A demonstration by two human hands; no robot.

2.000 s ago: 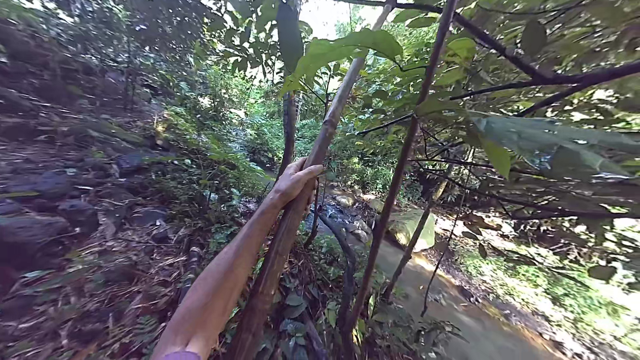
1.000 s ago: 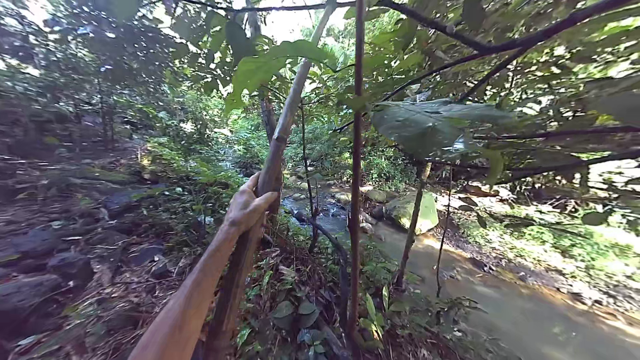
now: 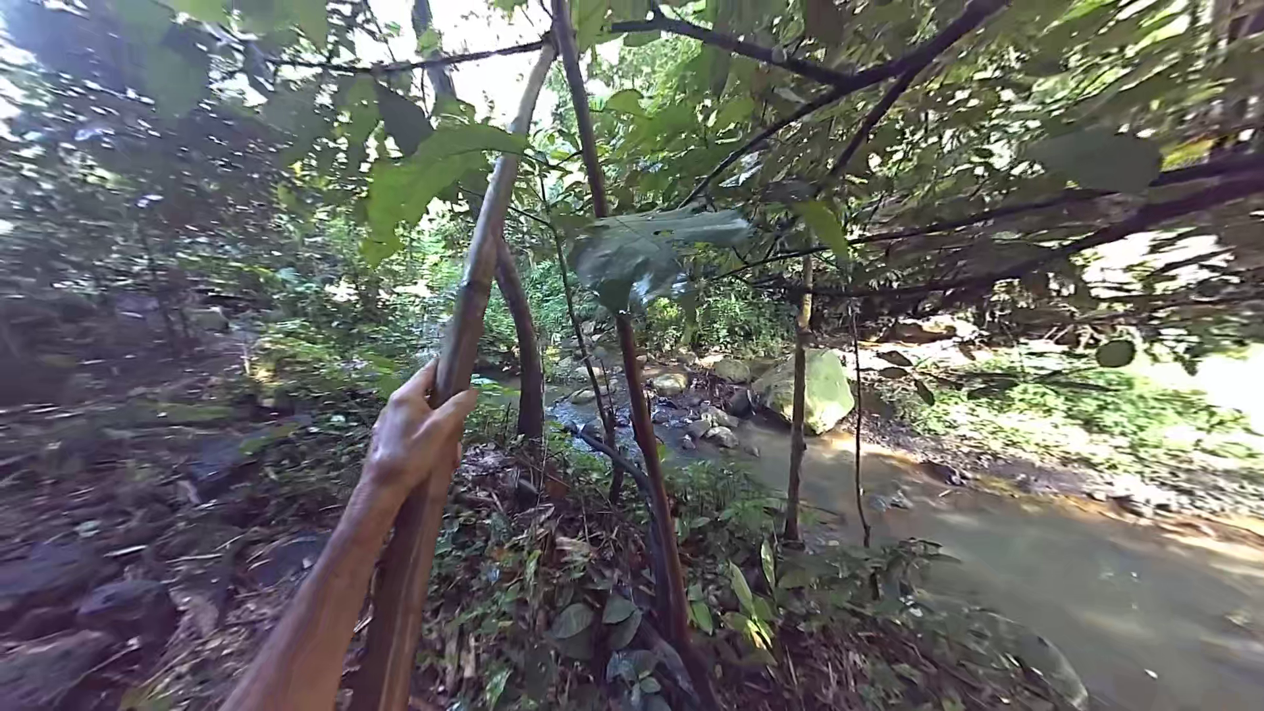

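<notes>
My left hand (image 3: pixel 417 432) grips a slender, grey-brown tree trunk (image 3: pixel 476 272), with the thumb on its near side and the fingers wrapped behind it. The trunk leans up to the right and runs down past my forearm to the bottom edge. A thinner dark stem (image 3: pixel 640 415) rises just to the right of it. Broad green leaves (image 3: pixel 434 183) hang above my hand, and a large dull leaf (image 3: pixel 657 252) hangs in front of the dark stem. My right hand is out of view.
A muddy stream (image 3: pixel 1047 573) runs along the right, with a large mossy boulder (image 3: pixel 810 390) and smaller stones at its edge. Dark branches (image 3: pixel 869 79) cross the upper right. Rocks (image 3: pixel 128 602) and leaf litter cover the slope at left. Low plants (image 3: pixel 755 607) grow on the near bank.
The view has shifted, so the large dull leaf now hangs nearer the middle and more of the stream shows. My left hand stays on the trunk throughout.
</notes>
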